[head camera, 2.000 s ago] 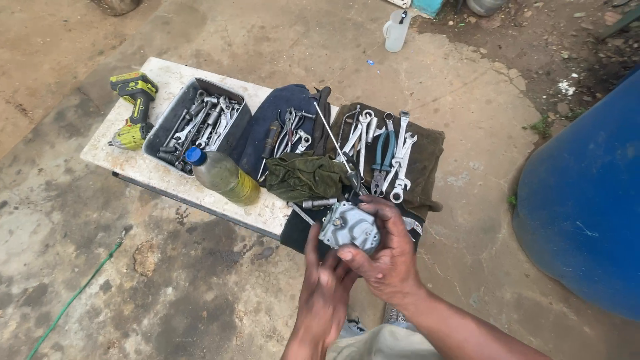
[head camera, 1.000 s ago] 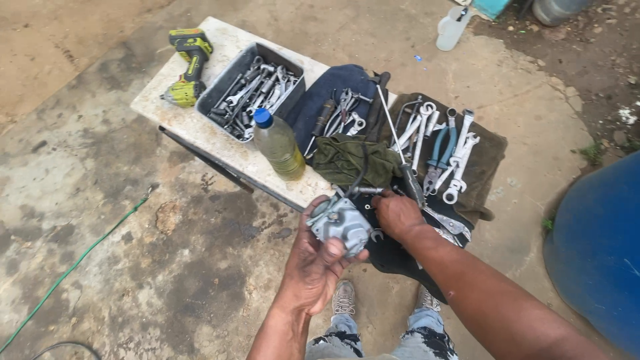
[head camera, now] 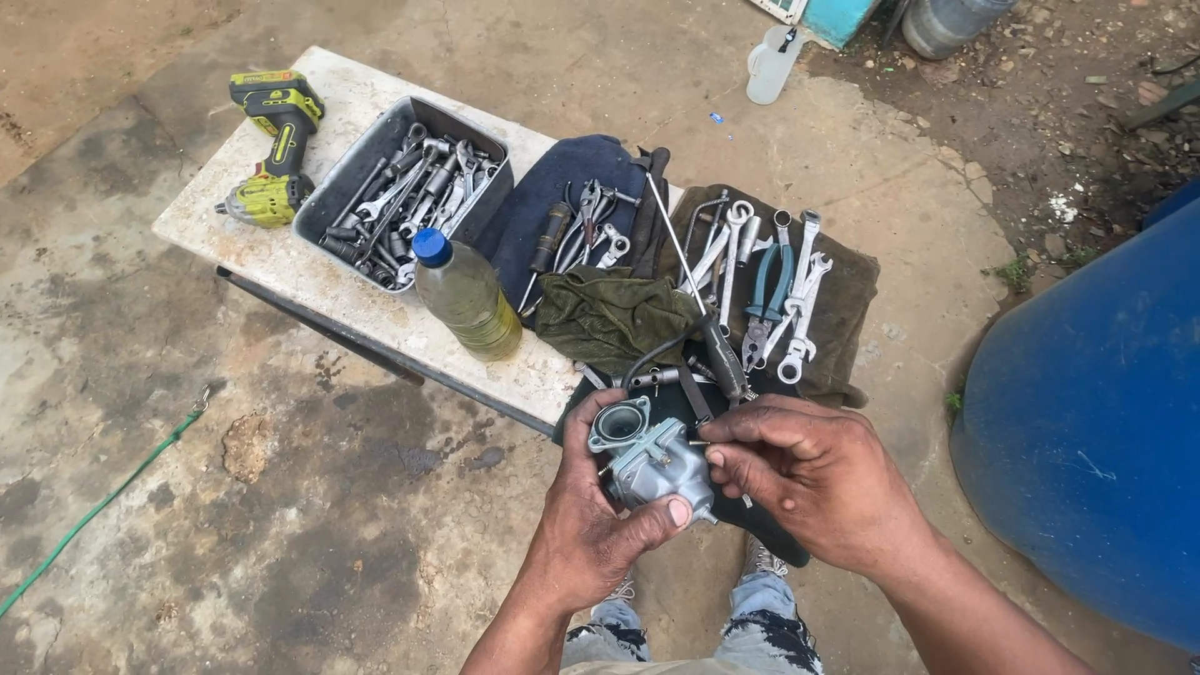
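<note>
A grey metal carburetor [head camera: 661, 469] rests in my left hand [head camera: 595, 520], its round flanged opening turned up. Between thumb and fingertips, my right hand [head camera: 797, 464] pinches a small brass-coloured screw or jet [head camera: 699, 442] at the carburetor's right side. Just beyond my hands lies a screwdriver with a dark handle [head camera: 724, 361]. Slip-joint pliers with teal handles [head camera: 771, 291] and several combination wrenches [head camera: 804, 309] are on an olive cloth [head camera: 844, 328]. A crumpled green rag [head camera: 609, 314] lies to their left.
On the white tabletop [head camera: 328, 84] are a yellow-green cordless impact driver [head camera: 277, 150], a grey bin [head camera: 314, 202] full of wrenches and sockets, and a blue-capped bottle of yellowish liquid [head camera: 469, 300]. A blue drum [head camera: 1097, 412] stands at right. A green cord [head camera: 103, 506] crosses the ground at left.
My right hand has come from the tools to the carburetor with a small brass-coloured part in its fingertips. The carburetor has turned in my left hand, so its round opening shows.
</note>
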